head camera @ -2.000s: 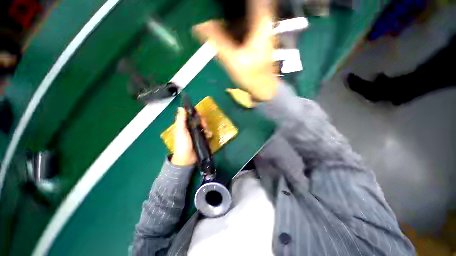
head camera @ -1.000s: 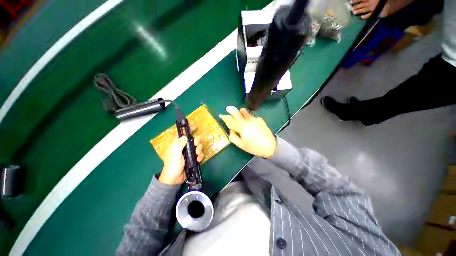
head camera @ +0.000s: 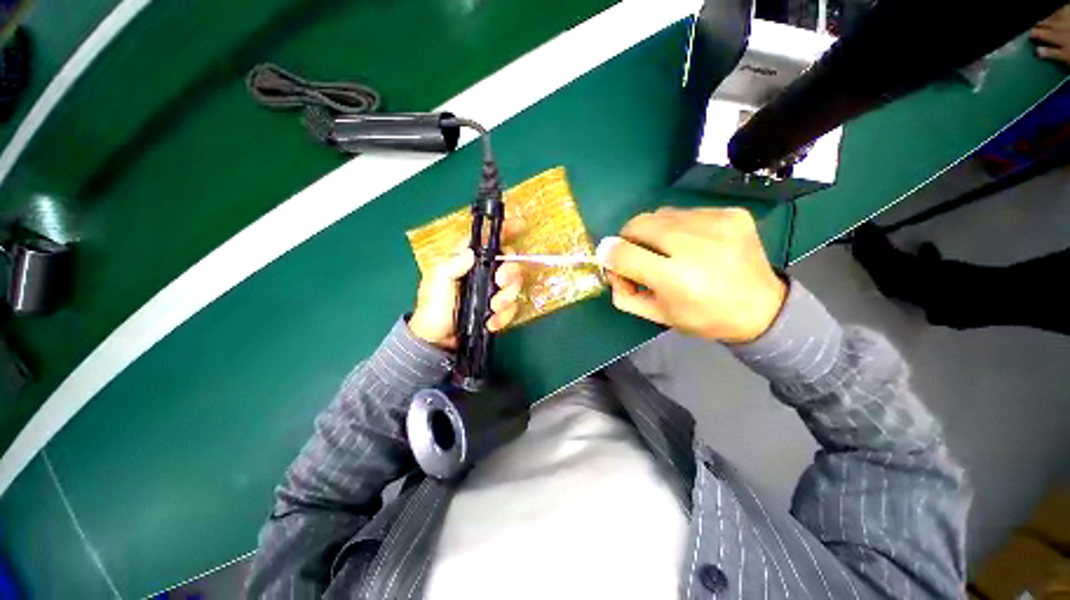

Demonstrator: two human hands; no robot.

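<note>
My left hand [head camera: 444, 287] is closed around the black handle inner frame [head camera: 479, 307] of a hair dryer, over the amber work pad [head camera: 549, 240]. The dryer's barrel [head camera: 439, 431] with its grey ring hangs toward my body. My right hand [head camera: 702, 272] is closed on the pale handle of an awl [head camera: 608, 251]. The awl's thin shaft [head camera: 542, 258] points left and its tip is at the handle frame. The handle sleeve [head camera: 397, 133] is threaded on the cord [head camera: 472, 124] and lies across the white rail.
The screw feeder [head camera: 774, 106] stands at the upper right. The hanging screwdriver [head camera: 857, 80] looms large over it. A grey cylinder [head camera: 40, 277] lies on the conveyor at the left. The white rail [head camera: 200, 244] curves across. Another person's hand [head camera: 1052, 38] and dark leg [head camera: 939, 275] show at the right.
My right hand was open and empty-looking at the pad's right side; it now grips the awl, with the shaft at the handle. The dryer barrel has turned sideways. The camera view has shifted.
</note>
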